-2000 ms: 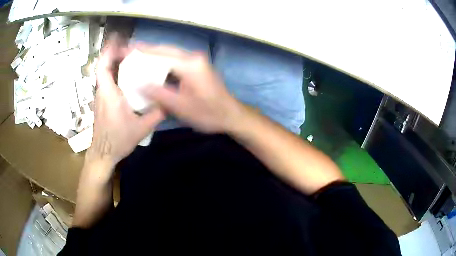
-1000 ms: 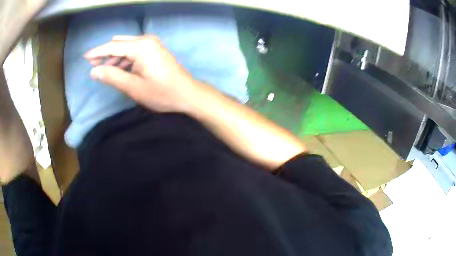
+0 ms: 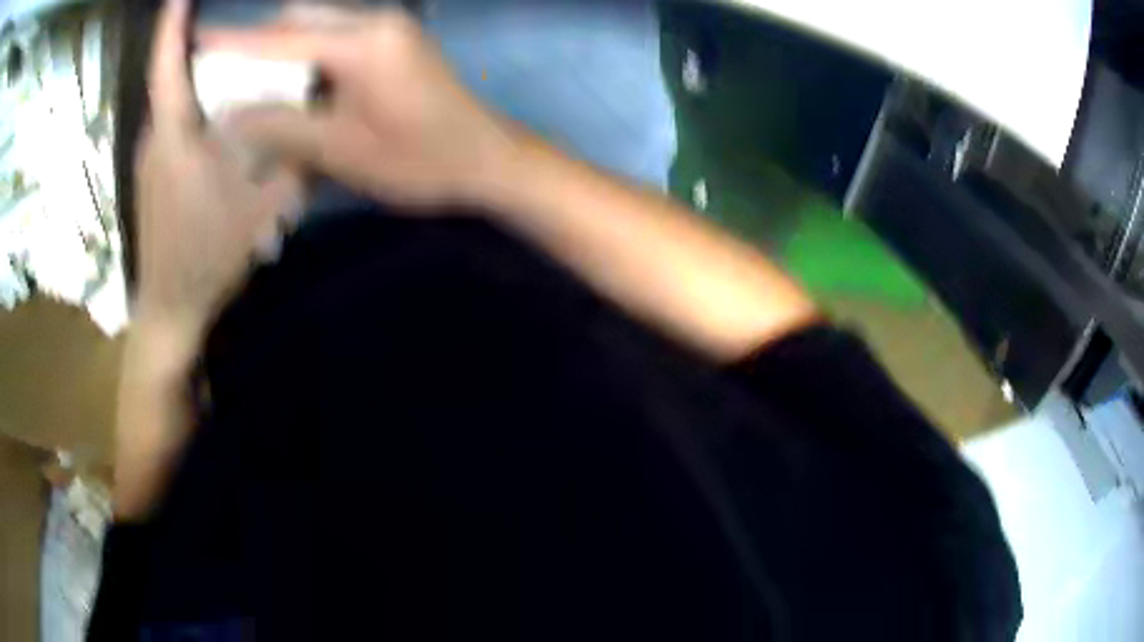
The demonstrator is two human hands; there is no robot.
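A small white stack of paper or card is held between both hands at the upper left, over the lap. My left hand grips it from the left and below, fingers pointing up. My right hand holds it from the right, with fingers across its top and front. The hands are blurred, and the fingers hide parts of the stack, so its layers cannot be made out.
Loose white pieces are heaped at the left, beside brown cardboard. The white tabletop crosses the top right. A dark cabinet stands at the right above a green floor.
One second ago my hands were apart, the right one empty over the lap. Now they are together around a white stack. The view has shifted, showing more of the loose pieces.
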